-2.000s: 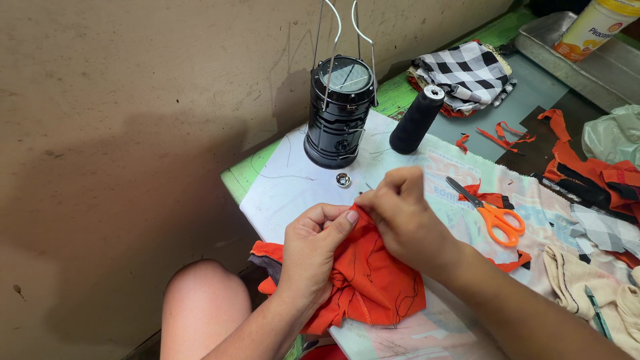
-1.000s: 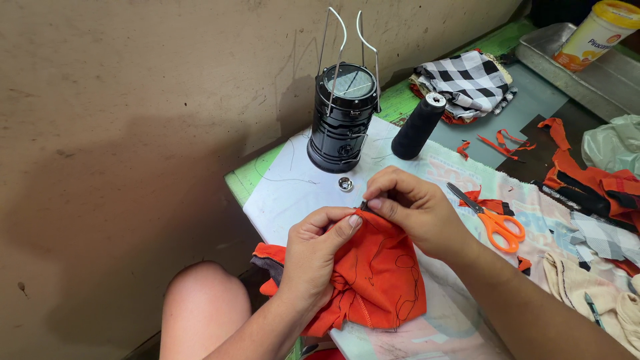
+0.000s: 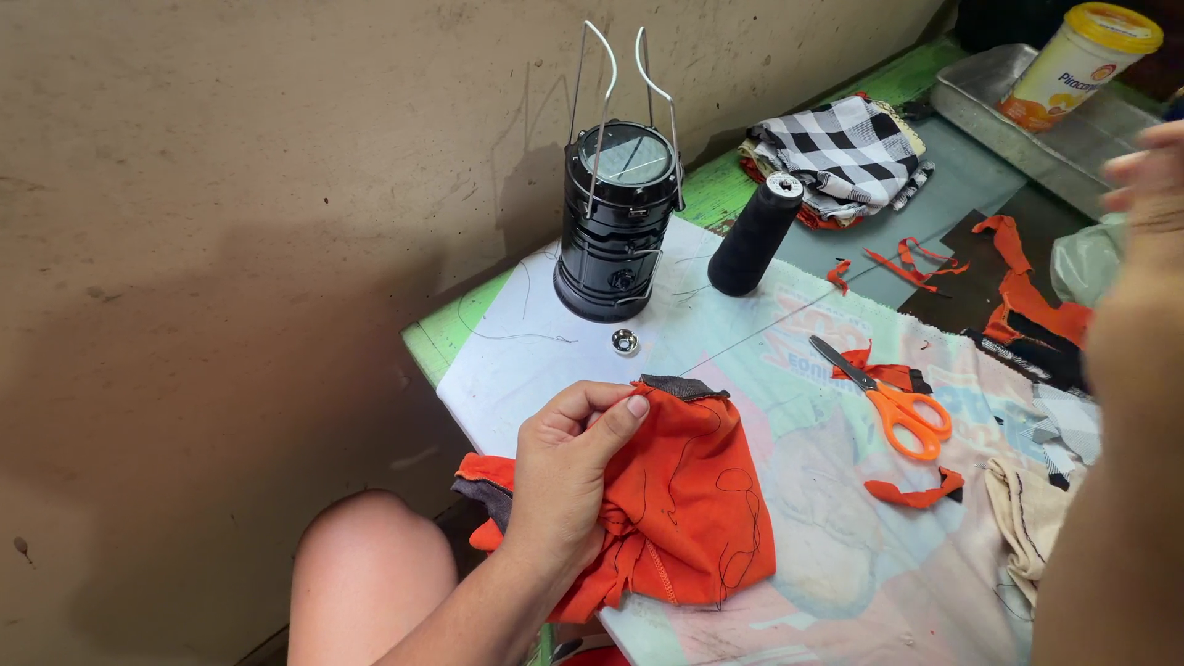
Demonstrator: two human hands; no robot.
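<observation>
My left hand point(image 3: 578, 462) pinches the top edge of an orange fabric piece point(image 3: 708, 499), beside its dark grey band point(image 3: 684, 387). Loose dark thread curls over the orange cloth. A taut dark thread point(image 3: 768, 330) runs from the pinched edge up and right towards my right hand point(image 3: 1147, 203), which is blurred and raised at the right edge of the head view; what its fingers hold cannot be told. Orange-handled scissors point(image 3: 902, 412) lie on the table cover, right of the cloth. A cone of black thread point(image 3: 754, 240) stands behind the cloth, and a small shiny metal piece point(image 3: 625, 342) lies nearer.
A black camping lantern point(image 3: 615, 222) stands by the wall. Folded checked fabric point(image 3: 842, 153) lies behind the thread cone. A metal tray point(image 3: 980, 83) holds a yellow-lidded tub point(image 3: 1082, 69). Orange scraps point(image 3: 1036, 305), a plastic bag point(image 3: 1087, 259) and beige cloth point(image 3: 1022, 518) are at the right.
My right hand has left the fabric edge and swung far to the right and up, with the thread drawn out straight. My left hand keeps its pinch on the orange fabric.
</observation>
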